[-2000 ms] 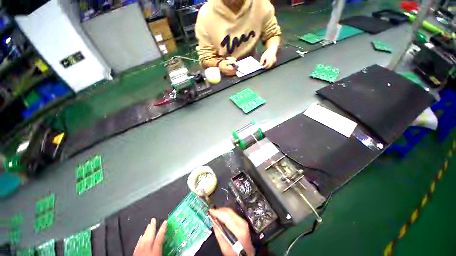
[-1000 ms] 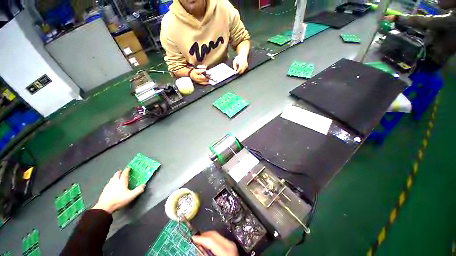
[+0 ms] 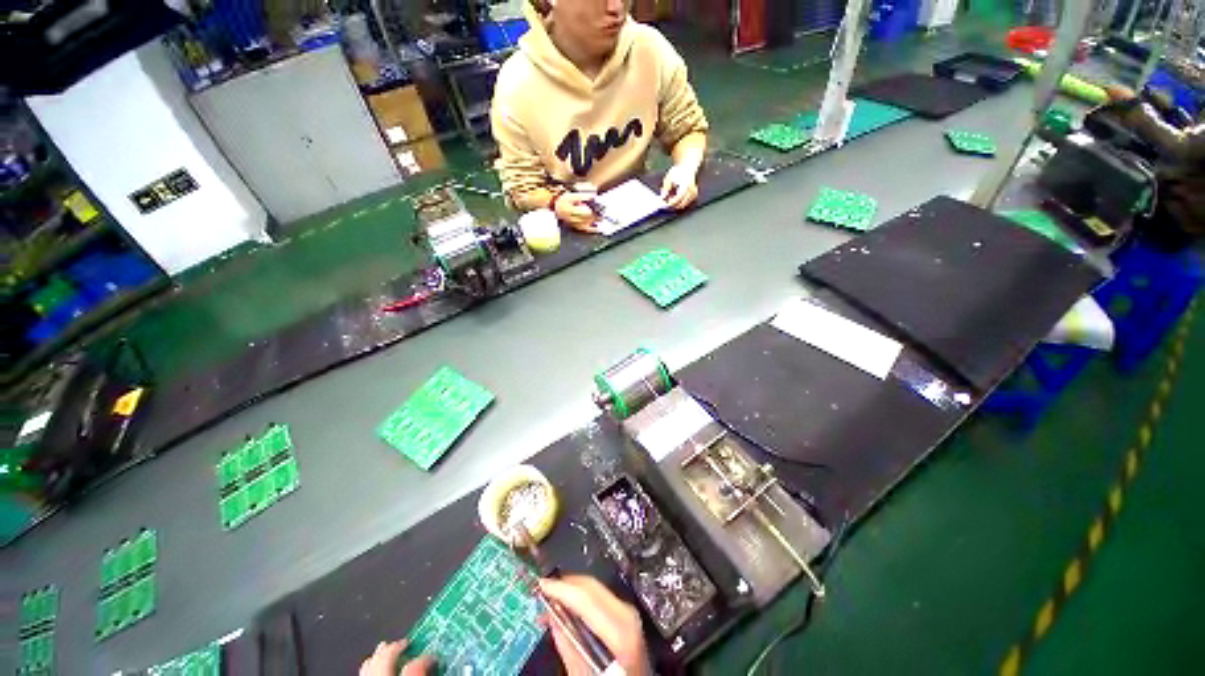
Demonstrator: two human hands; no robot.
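A green circuit board [image 3: 478,610] lies on the black mat in front of me, tilted to the view. My left hand [image 3: 394,660] is at its lower left edge, mostly cut off by the frame's bottom, so its grip is hidden. My right hand [image 3: 595,626] holds a soldering iron [image 3: 571,631] like a pen at the board's right side. The iron's tip points up to the pale yellow cleaning cup [image 3: 500,518], near its lower rim and the board's top corner.
Scrap tray [image 3: 677,601] and grey solder box [image 3: 780,539] stand right of the cup, a solder spool [image 3: 634,383] behind them. Several green boards lie on the grey conveyor [image 3: 555,343]. A white sheet [image 3: 837,338] and raised black pad [image 3: 954,284] are at right. A person [image 3: 595,112] works opposite.
My left hand has released a green board on the conveyor and come back to the worked board's edge. The iron stays near the cup.
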